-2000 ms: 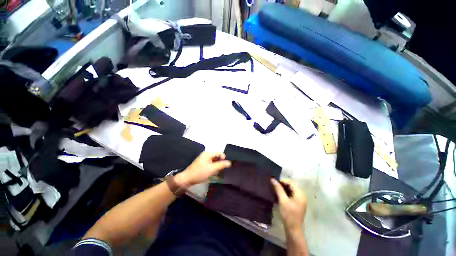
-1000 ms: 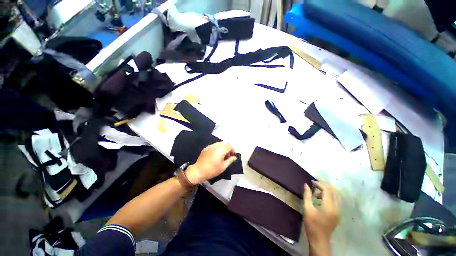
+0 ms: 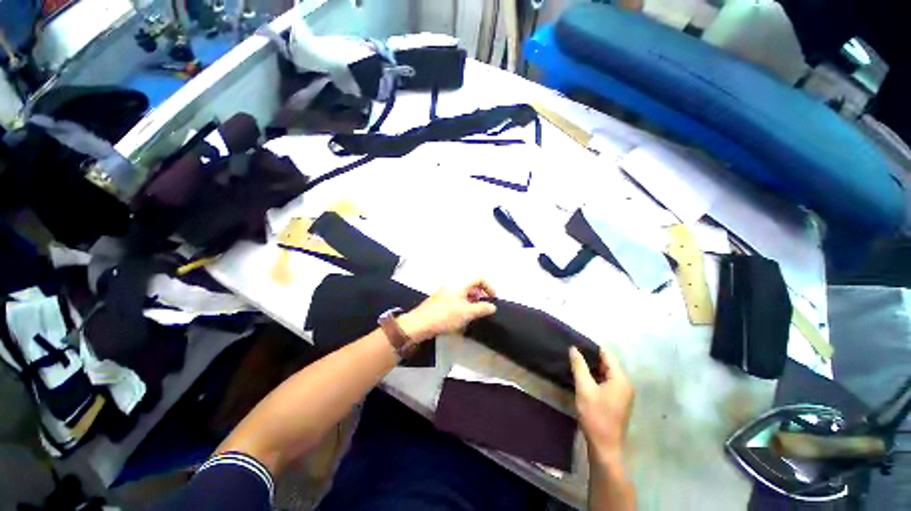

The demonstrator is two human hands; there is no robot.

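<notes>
My left hand pinches the left end of a long black flap piece. My right hand pinches its right end between thumb and fingers. The piece is stretched between both hands at the table's front. A dark maroon flap piece lies just below it at the table's front edge, with a white strip along its top left. A black stack of cut pieces lies to the left, partly under my left wrist.
Iron at the lower right; folded black bundle and card template right. Thin black strips lie mid-table. Blue padded board at the back. Dark garment pile at left; white-topped table.
The upper flap showed maroon one second ago and now shows a black side, held at both ends. My left hand has moved from the black stack to the flap's left end. The view has shifted.
</notes>
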